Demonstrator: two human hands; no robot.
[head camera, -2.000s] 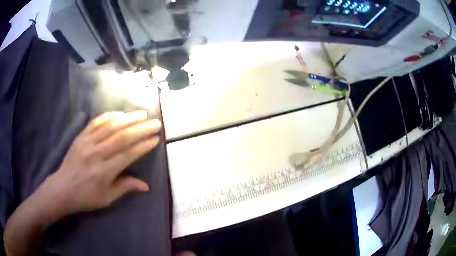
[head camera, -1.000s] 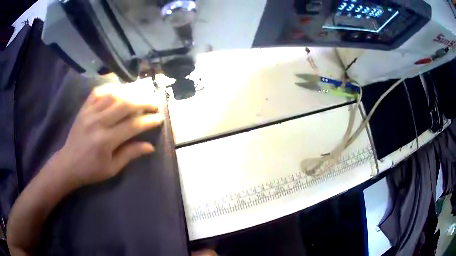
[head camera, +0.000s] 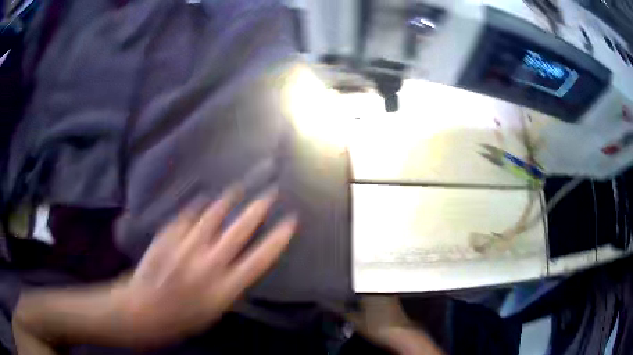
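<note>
The grey garment panel (head camera: 208, 118) covers the left of the view and runs under the bright lamp at the machine head's (head camera: 389, 35) left end. Its straight right edge crosses the cream bed (head camera: 444, 215). My left hand (head camera: 208, 270) is blurred, palm down over the grey cloth with fingers spread, below and left of the lamp. My right hand (head camera: 392, 326) is low in the picture, just below the bed's front edge, beside the cloth's lower right corner. It is blurred and partly cut off; its grip cannot be made out. The needle is lost in glare.
Thread snips (head camera: 513, 163) with blue and yellow-green handles lie on the bed at the right. A pale cord (head camera: 517, 232) hangs loosely over the bed near them. The dark panel (head camera: 538, 66) with glowing digits is above. More dark cloth hangs at the lower right.
The view has swung left, so the machine sits further right. My left hand has moved back from the lamp towards the front. More of my right hand shows beside the cloth's lower corner.
</note>
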